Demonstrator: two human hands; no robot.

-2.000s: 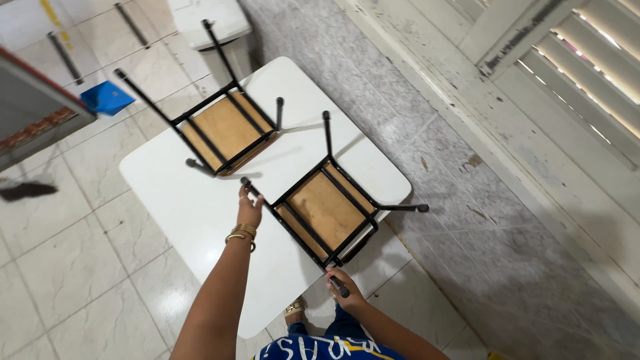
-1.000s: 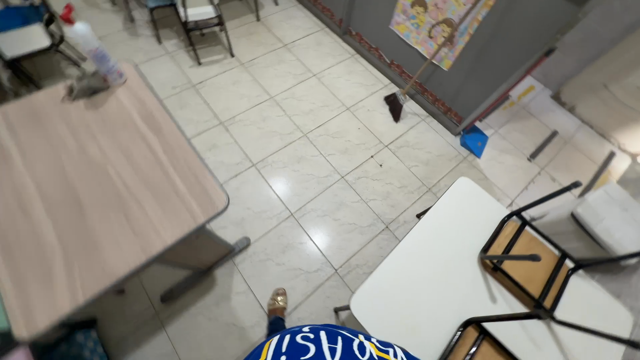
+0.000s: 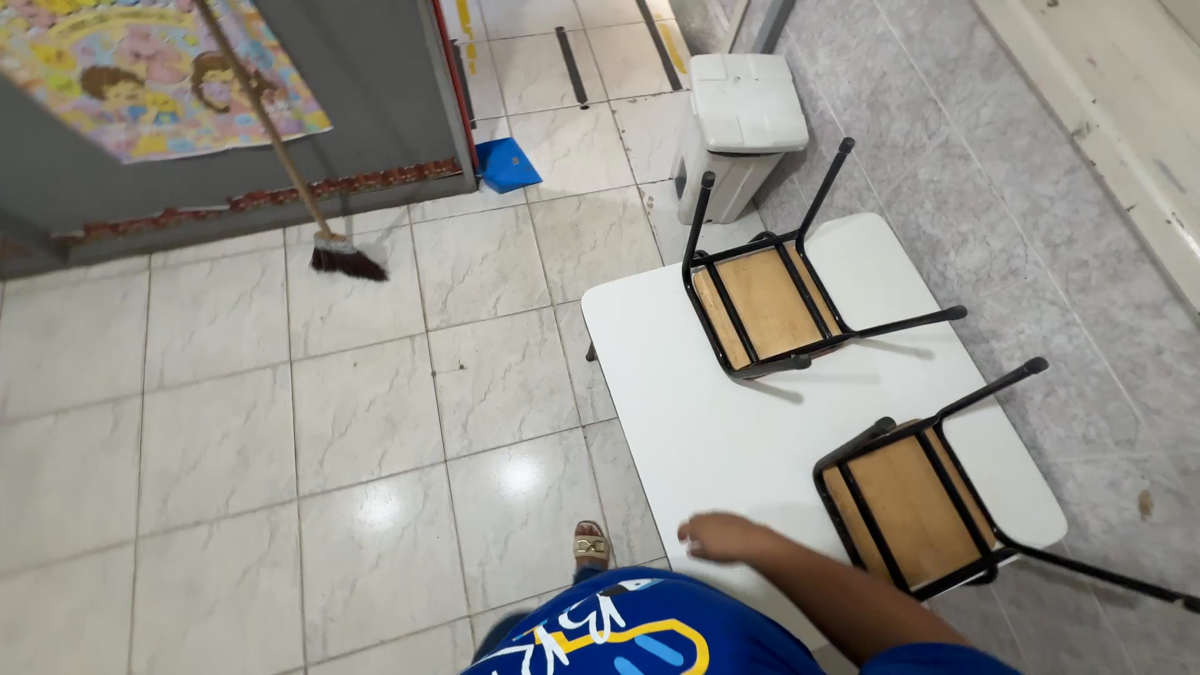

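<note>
My right hand (image 3: 722, 537) hangs over the near edge of the white table (image 3: 750, 422), its fingers loosely curled; whether it holds anything cannot be made out. Right of it, a small chair (image 3: 914, 506) with a black metal frame and wooden seat lies upside down on the table, legs up. A second upturned chair (image 3: 769, 300) of the same kind rests farther back on the tabletop. Neither chair is touched by the hand. My left hand is out of view.
A broom (image 3: 342, 255) leans on the grey partition (image 3: 375, 103) at the left. A blue dustpan (image 3: 506, 165) lies by the partition's end. Behind the table stands a white lidded bin (image 3: 745, 122). A tiled wall (image 3: 1059, 281) runs along the right.
Two seconds ago both hands were at the nearer chair's legs; now only my right hand shows, away from it. The view swung far left, then back right.
</note>
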